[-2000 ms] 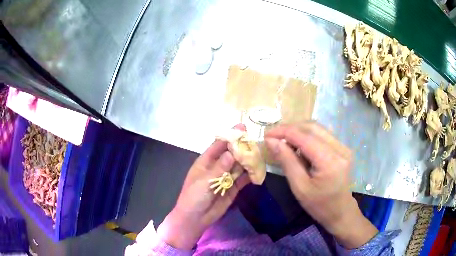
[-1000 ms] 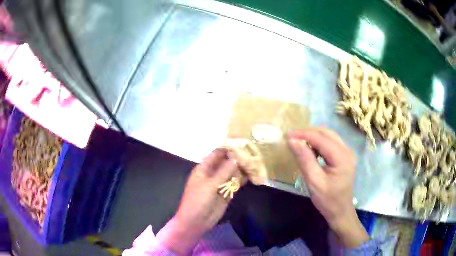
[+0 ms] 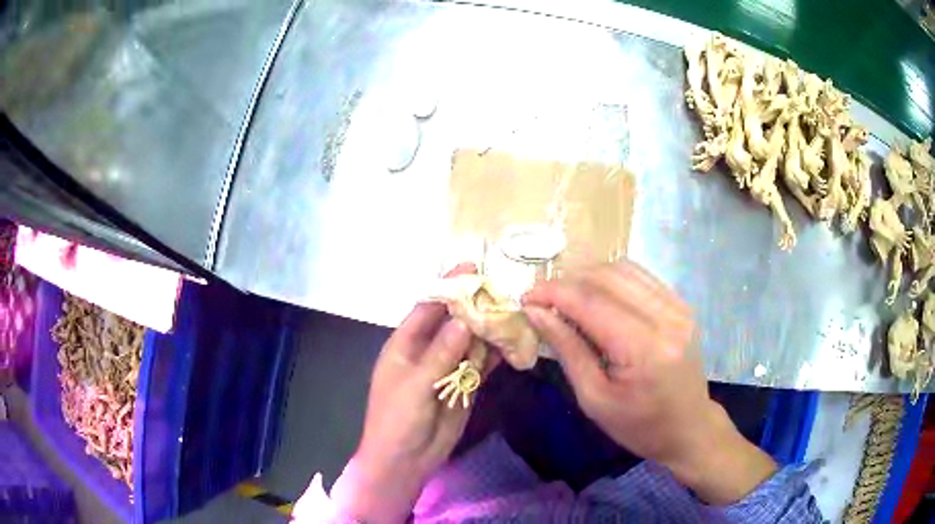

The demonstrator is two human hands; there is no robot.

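Observation:
A tan torso (image 3: 505, 330) is held above my lap at the bench's front edge, with a small splayed hand (image 3: 458, 384) hanging below it. My left hand (image 3: 418, 379) grips the torso from the left. My right hand (image 3: 615, 353) has its thumb and fingertips pinched together at the torso's upper right; whether they hold a thin stick is too small and bright to tell. A small white dish (image 3: 533, 243) lies on the brown cardboard mat (image 3: 597, 210) just beyond the torso.
Loose tan arms (image 3: 784, 128) are piled at the right of the metal bench (image 3: 697, 276), with torsos (image 3: 905, 343) beyond. A green conveyor (image 3: 820, 51) runs behind. A blue bin (image 3: 154, 409) of tan parts stands left. A tray with rows of parts (image 3: 871, 461) is below right.
The view tipped down and came back. My right hand was apart from the torso, near the dish's right side, a second ago; its fingertips are now at the torso. My left hand still holds it.

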